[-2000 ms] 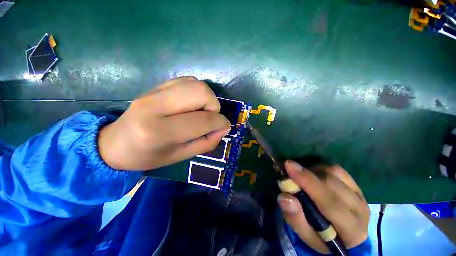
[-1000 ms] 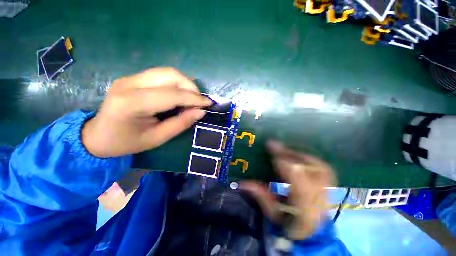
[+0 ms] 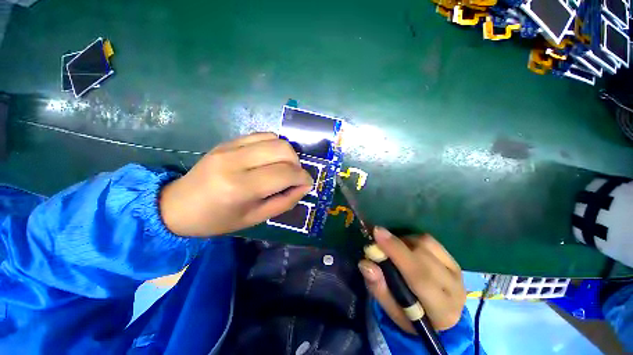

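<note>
The blue board strip [image 3: 321,216] lies on the green bench with dark LCD screens [image 3: 310,125] side by side on its left and orange flex cables [image 3: 341,214] on its right. My left hand [image 3: 239,186] is over the middle screens, fingertips pinched near the strip; a thin solder wire [image 3: 118,141] runs from it leftward. My right hand [image 3: 416,281] holds the soldering iron [image 3: 397,283] like a pen. Its tip is at the strip by the middle screen's edge, close to my left fingertips. The exact contact point is too small to tell.
Two loose screens [image 3: 90,68] overlap at the far left. A pile of board strips [image 3: 590,41] is at the far right. The white pot with black tape [image 3: 607,216] stands at the right edge. A white grid tray [image 3: 536,287] and a dark cord [image 3: 479,312] are beyond the near edge.
The right hand, blurred one second ago, is now back at the strip with the iron. The left hand has moved right and down, off the top screen, which now shows.
</note>
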